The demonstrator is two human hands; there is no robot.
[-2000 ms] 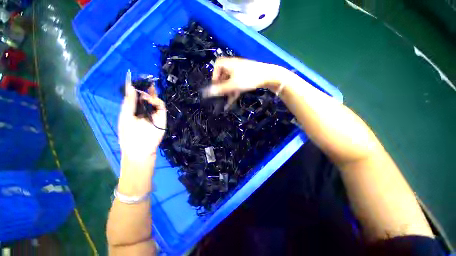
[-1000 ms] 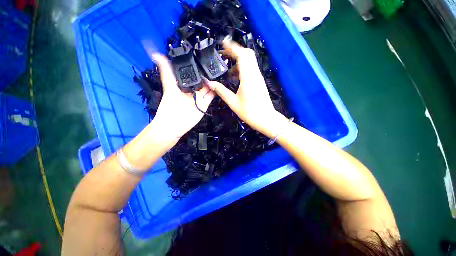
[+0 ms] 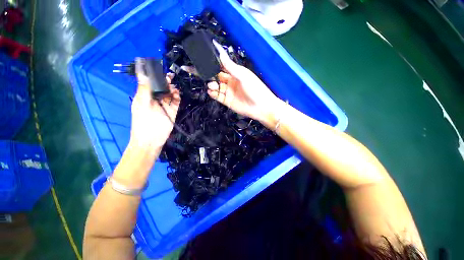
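A large solid blue bin point(image 3: 285, 167) stands in front of me, with a heap of black power adapters and cords point(image 3: 224, 137) inside. My left hand point(image 3: 152, 109) holds a black adapter point(image 3: 155, 76) over the bin's left part. Its two plug pins point left and a thin cord hangs from it. My right hand point(image 3: 241, 91) holds another black adapter point(image 3: 202, 53) above the heap, with a flat dark face turned up. The two adapters are apart. Both hands are bare, and fingers hide parts of the blocks.
Another blue bin point(image 3: 96, 12) touches the top left of the big one. A white round object point(image 3: 277, 12) stands at the top. Blue crates point(image 3: 23, 175) stand on the green floor at the left, beyond a yellow line. Part of a blue box shows under the bin's left side.
One second ago both adapters were side by side with labels and pins showing. Now the hands are apart, the left adapter is turned sideways and the right one shows a plain face. The view has shifted.
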